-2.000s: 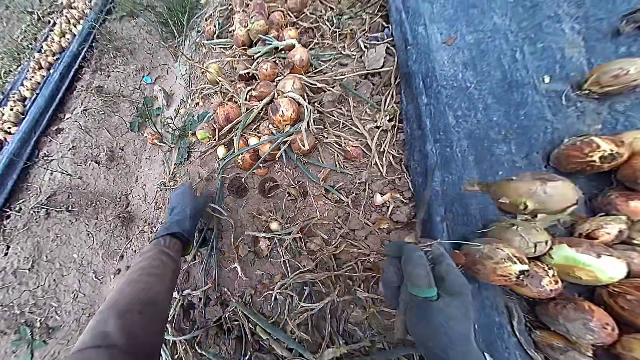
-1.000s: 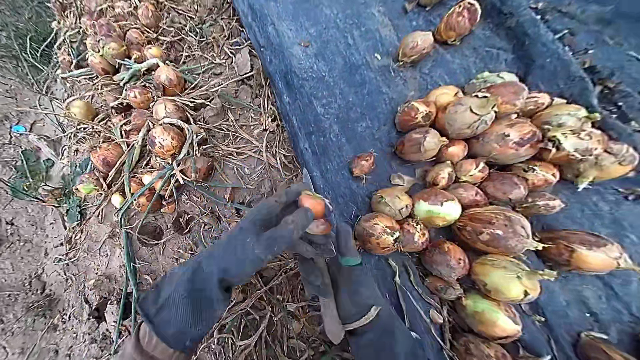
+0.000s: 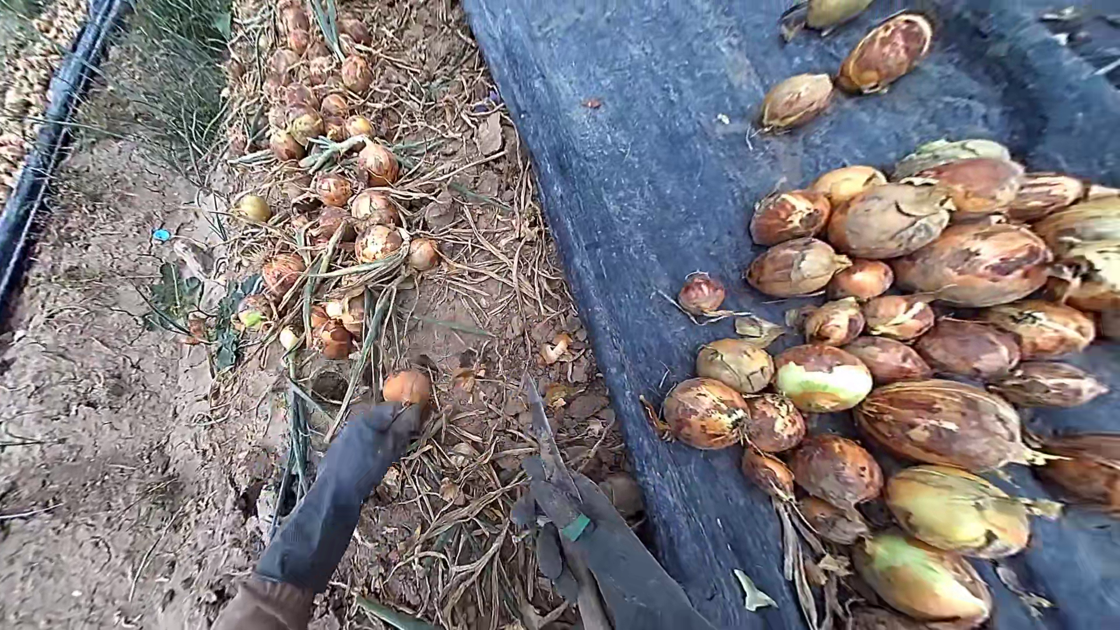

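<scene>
My left hand [image 3: 354, 490], in a dark glove, reaches over the soil with an onion [image 3: 407, 388] at its fingertips, held over the dry stalks. Lower centre, my right hand [image 3: 586, 542], in a dark glove with a green patch, is closed around a knife or shear; its pointed metal blade [image 3: 544, 429] sticks up past the fingers. Right of it, many onions lie on a blue sheet [image 3: 595, 201], among them a partly peeled, greenish onion [image 3: 822, 378]. A row of onions with leaves [image 3: 376, 164] lies on the ground at upper left.
Dry stalks [image 3: 490, 262] litter the soil beside the sheet's edge. A small onion [image 3: 701, 294] sits apart from the pile. Bare soil [image 3: 96, 455] spreads at the left, with weeds [image 3: 171, 96] above. Another sheet edge [image 3: 44, 149] with onions runs along the far left.
My hands were together at the sheet's edge around an onion one second ago. Now they are apart, the left one over the stalks with an onion. The view has swung between frames.
</scene>
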